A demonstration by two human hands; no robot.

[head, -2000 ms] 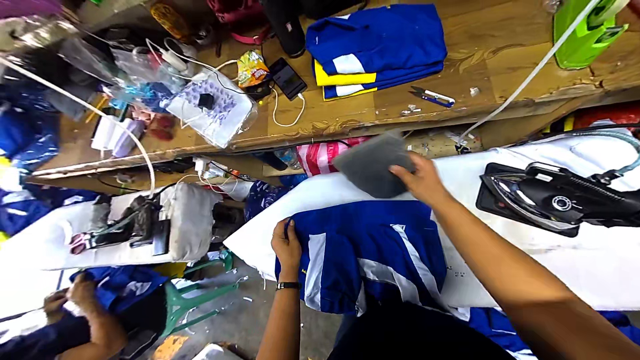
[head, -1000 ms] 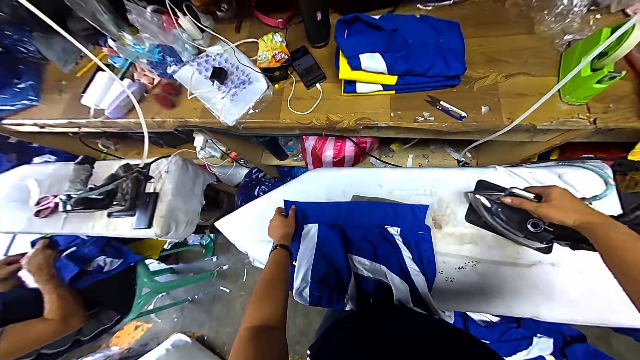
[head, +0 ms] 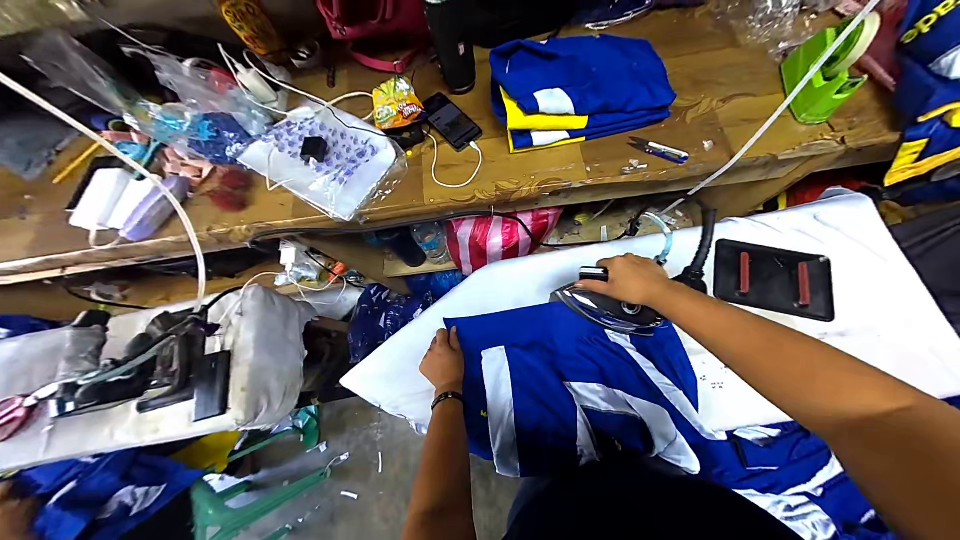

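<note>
My right hand (head: 634,281) is closed around the handle of a steam iron (head: 611,309), which rests on the upper right edge of a blue garment with white stripes (head: 540,352). That garment lies over the pointed end of a white ironing board (head: 765,352). At its upper left corner, my left hand (head: 444,360) holds the cloth edge, thumb side against the fabric. A black iron rest (head: 772,279) with two reddish strips sits on the board, right of the iron. The iron's soleplate is hidden.
Behind the board runs a wooden shelf (head: 540,172) with folded blue and yellow garments (head: 585,90), a phone (head: 451,120), a snipper (head: 658,150) and a green tape dispenser (head: 821,75). White hoses hang across the view. At left are another padded board (head: 262,360), a green plastic chair (head: 240,510) and a person's hand.
The iron has moved left from its rest onto the garment in my right hand. The grey pad my right hand held two seconds ago is out of sight. My left hand stays by the garment's left corner.
</note>
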